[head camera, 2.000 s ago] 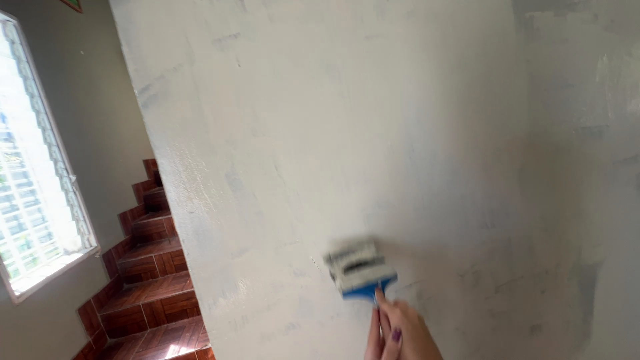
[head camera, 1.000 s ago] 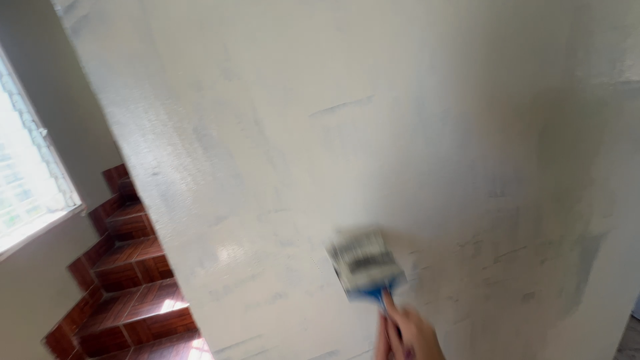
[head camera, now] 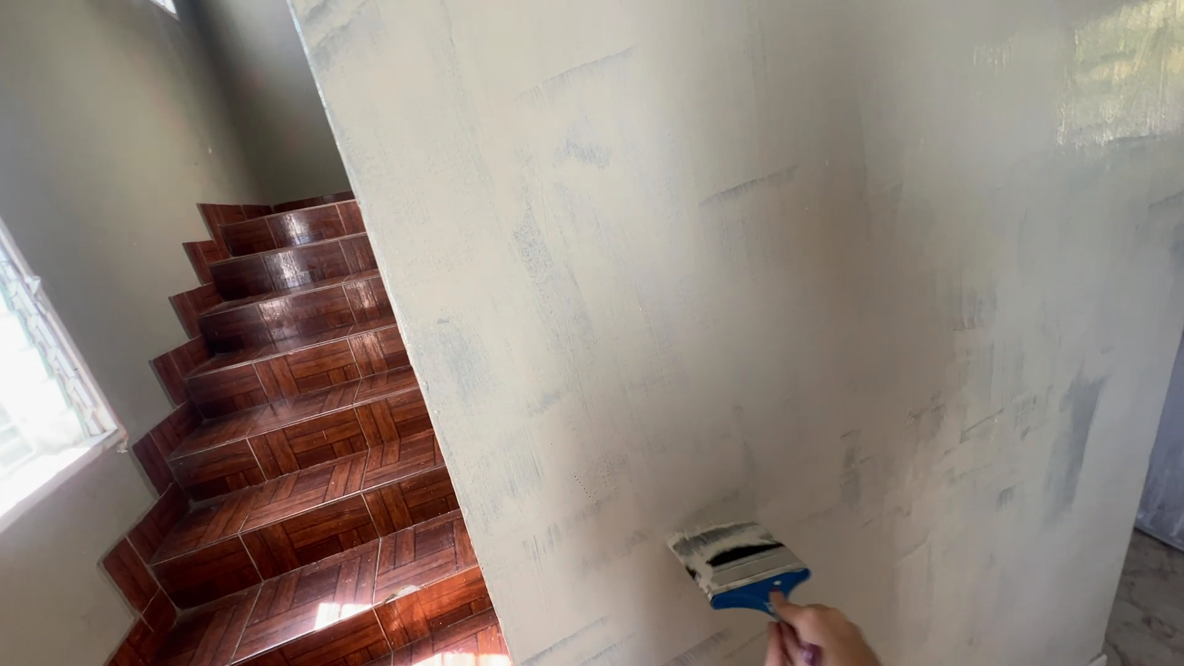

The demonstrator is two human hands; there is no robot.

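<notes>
A wide flat paintbrush (head camera: 740, 564) with a blue handle base is in my right hand (head camera: 819, 636), low and right of centre. Its bristles are coated in pale paint, with a dark patch showing, and they lie at the surface of the wall (head camera: 647, 305). That wall carries uneven pale paint with grey streaks and wet-looking brush marks. Dark polish or a similar colour shows on a fingernail. My left hand is out of view.
Reddish-brown tiled stairs (head camera: 305, 499) rise on the left, beyond the wall's edge. A bright window (head camera: 46, 388) is at the far left. At the lower right, a patch of marbled floor (head camera: 1142, 592) shows past the wall's other edge.
The view has shifted, and more of the stairs and the right edge of the wall show. My right hand still holds the brush, now lower on the wall.
</notes>
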